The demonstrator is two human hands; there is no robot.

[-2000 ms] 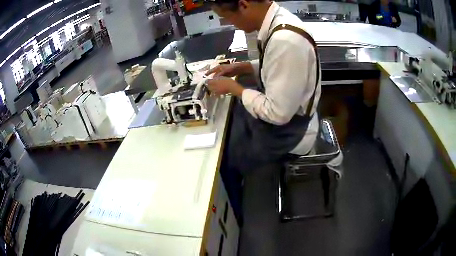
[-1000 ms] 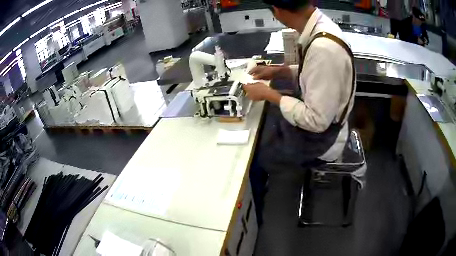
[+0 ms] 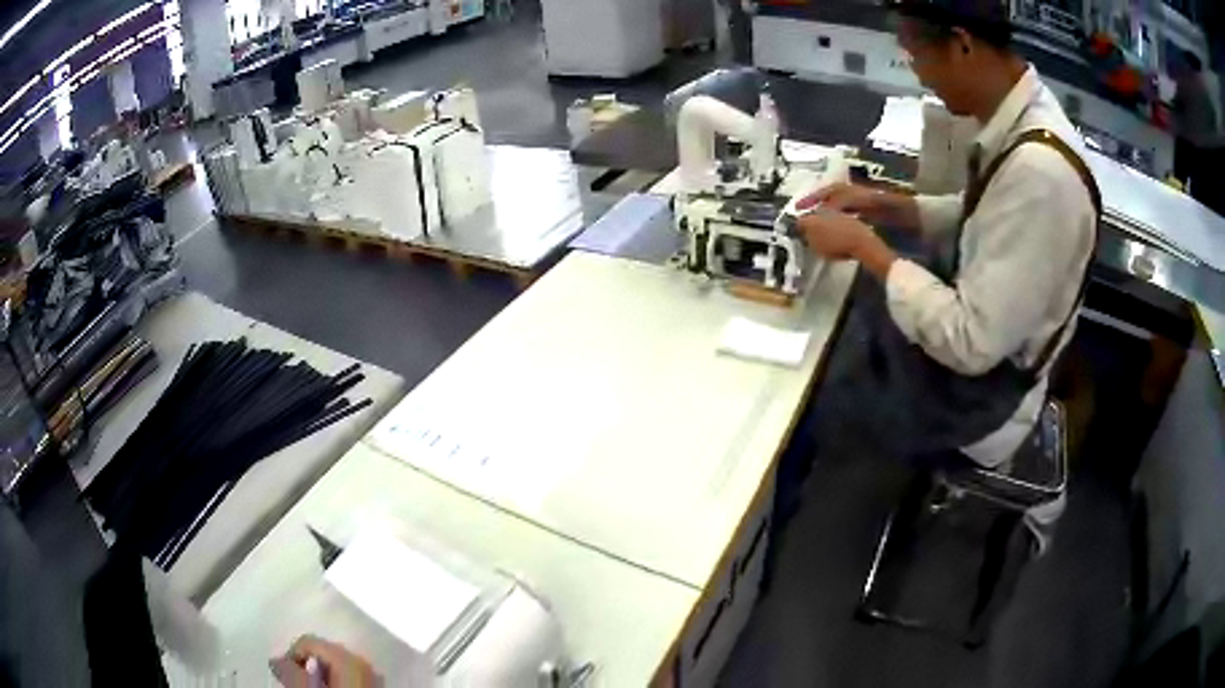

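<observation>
A hand, which looks like my left hand [image 3: 329, 663], shows at the bottom edge left of centre, cut off and blurred, with its fingers curled. Whether it holds something cannot be told. It is below a white panel [image 3: 400, 587] that lies on the near bench beside the machine. The white rounded body of the machine [image 3: 504, 648] is cut off by the bottom edge, with small silver parts at its right. My right hand is not in view.
Across the bench [image 3: 578, 390], a seated person works at a similar white machine [image 3: 746, 222]. A folded white piece [image 3: 763, 341] lies near it. Black strips [image 3: 222, 423] lie on a table at left. White stacks [image 3: 390, 168] stand on a pallet behind. A stool [image 3: 994, 477] is at right.
The view has swung left and down, so the other person and bench sit further right. The near machine and a hand have come into view at the bottom.
</observation>
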